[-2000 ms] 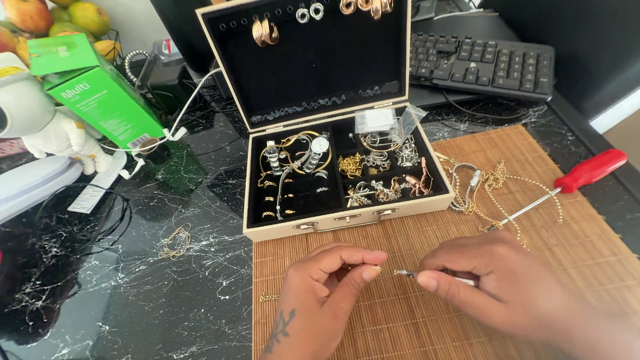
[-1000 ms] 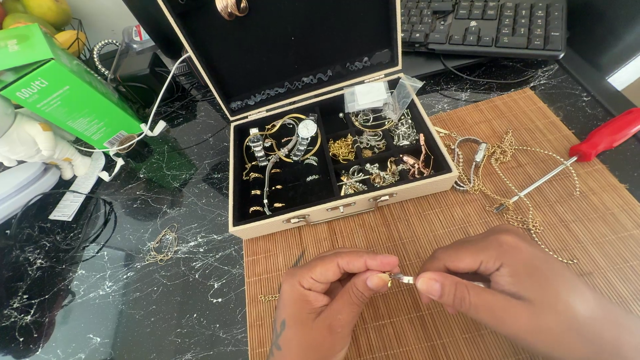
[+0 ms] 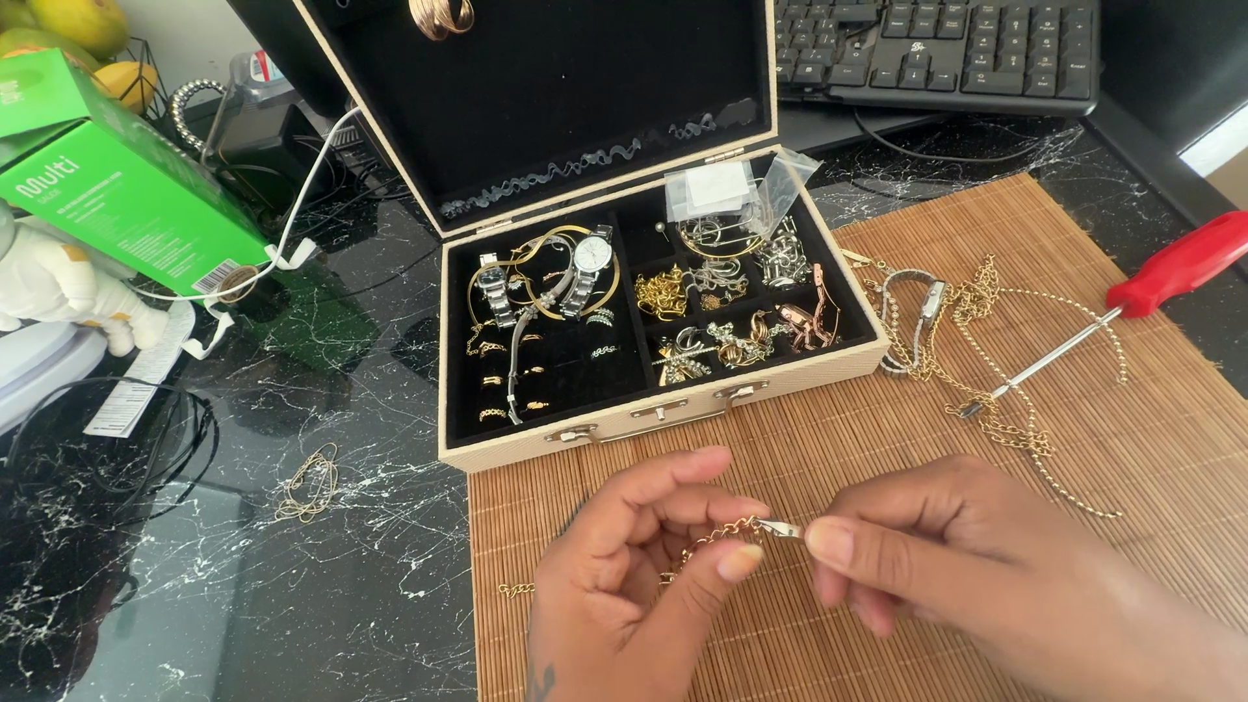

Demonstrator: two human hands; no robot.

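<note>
My left hand (image 3: 648,575) holds a gold-coloured chain (image 3: 717,534) that runs over its fingers, thumb and fingertips apart. Between the thumb and fingers of my right hand (image 3: 936,556) is a small metal tool with a pointed silver tip (image 3: 780,528); its tip touches the chain's end, and the rest is hidden by the hand. Both hands are over a bamboo mat (image 3: 1102,604), in front of an open jewelry box (image 3: 663,419). Inside the box lie a wristwatch (image 3: 592,255), rings, a heap of gold chain (image 3: 661,292) and other jewelry in compartments.
Right of the box, tangled chains (image 3: 975,302) lie by a screwdriver with a red handle (image 3: 1185,263). A thin necklace (image 3: 310,485) rests on the black marbled tabletop (image 3: 380,585). Behind are a keyboard (image 3: 936,49), a green carton (image 3: 127,185) and a white cable (image 3: 302,200).
The left hand's fingers have spread, and more of the gold chain shows across them. The right hand still holds the small tool. The view has moved closer.
</note>
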